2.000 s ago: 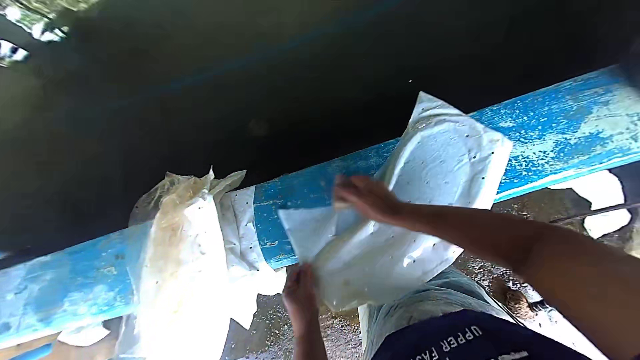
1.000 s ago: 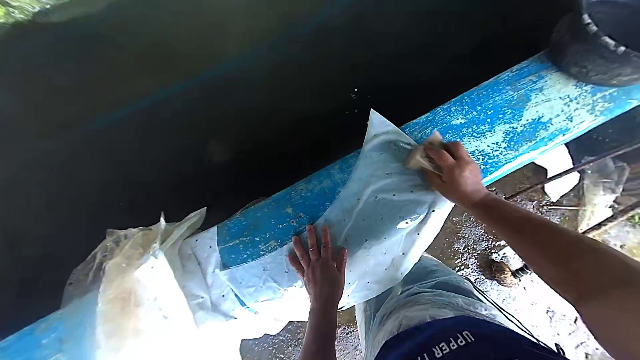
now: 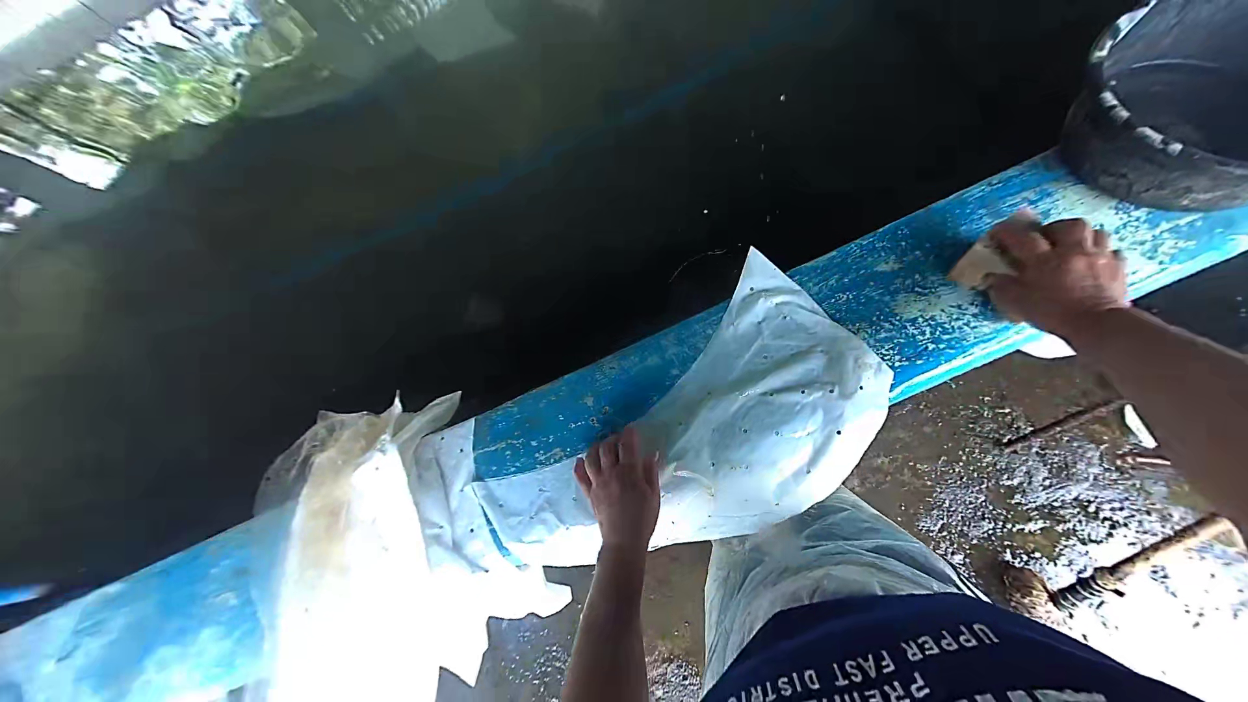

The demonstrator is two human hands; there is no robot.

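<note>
My left hand (image 3: 621,487) lies with its fingers spread on a wet, perforated white plastic sheet (image 3: 770,419), which drapes over the near side of a worn blue ledge (image 3: 561,409). One pointed corner of the sheet stands up at the ledge's far edge. My right hand (image 3: 1058,268) is closed around a tan block or sponge (image 3: 982,263) and rests on the scuffed blue surface right of the sheet. More crumpled translucent plastic sheets (image 3: 361,546) hang over the ledge at the left.
Dark water (image 3: 439,244) lies beyond the ledge, with bright reflections at upper left. A black tub (image 3: 1150,127) sits on the ledge at the right. Below is wet ground (image 3: 994,458) with a wooden stick (image 3: 1160,556) near my legs, which have a translucent plastic covering (image 3: 829,556).
My right hand has moved right, off the sheet and onto the bare blue ledge, still holding the tan block. My left hand has moved up onto the sheet, which is now spread flatter than at first.
</note>
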